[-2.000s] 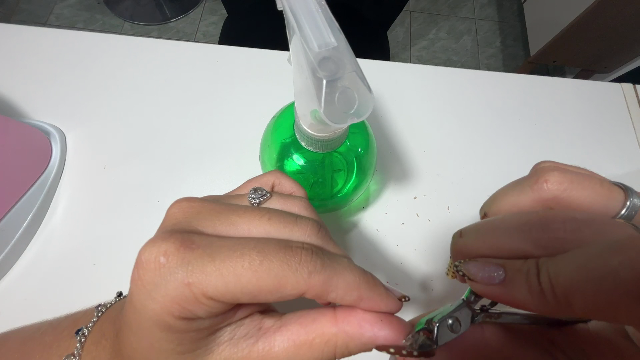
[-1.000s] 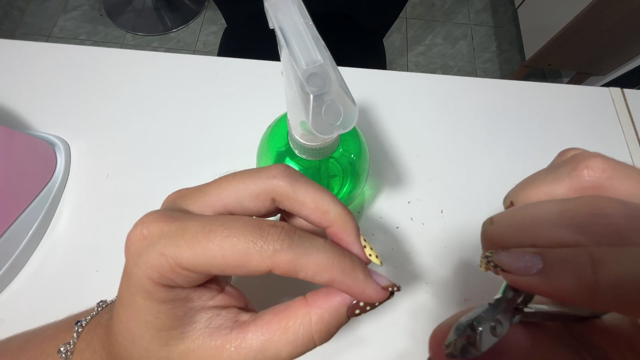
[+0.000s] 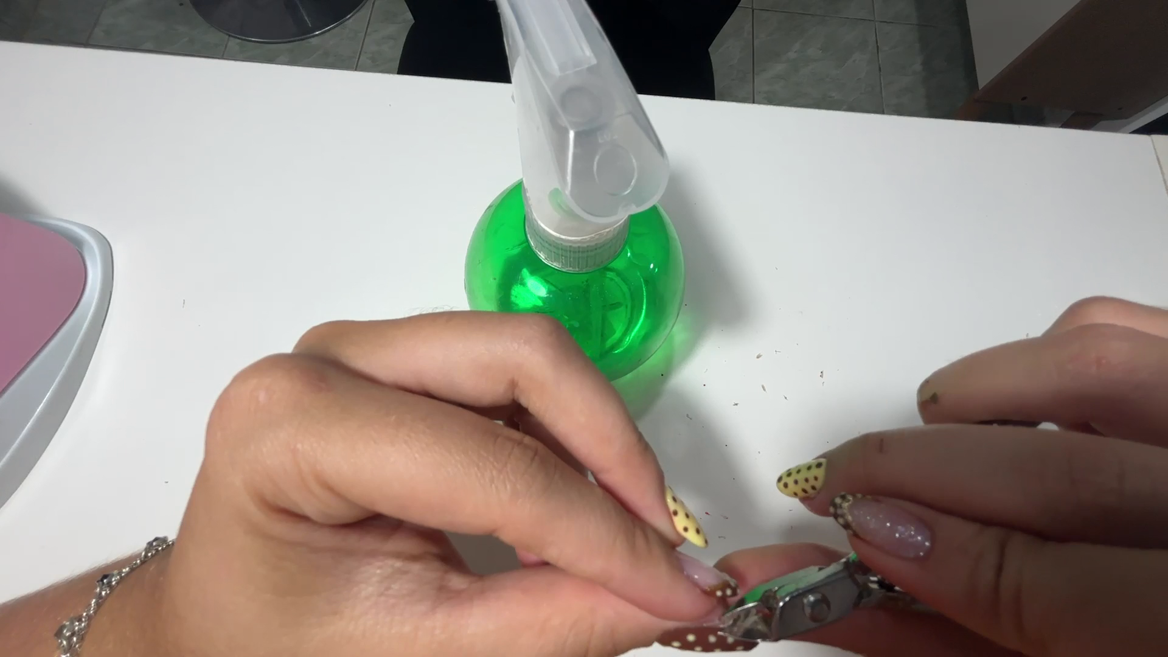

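Observation:
A small silver metal piece, seen edge on, looks like a wristwatch case [image 3: 817, 602] with a round crown on its side. My right hand [image 3: 1022, 511] holds it from the right, between the thumb and the fingers below. The thumb and index fingertip of my left hand [image 3: 456, 484] pinch together at the left end of the case; whether something tiny is between them is hidden. Behind my left hand stands a round spray bottle [image 3: 584, 283] of green liquid with a clear plastic head. Its green colour shows on the case too.
Dark specks lie on the white table [image 3: 867, 228] to the right of the bottle. A device with a pink top and pale grey rim [image 3: 87, 301] sits at the left edge. Past the table's far edge are a round chair base [image 3: 274, 18] and dark clothing [image 3: 566, 64].
One second ago my left fingertips were apart from the metal case; now they touch its left end, much as two seconds ago. The right hand's fingers have spread a little.

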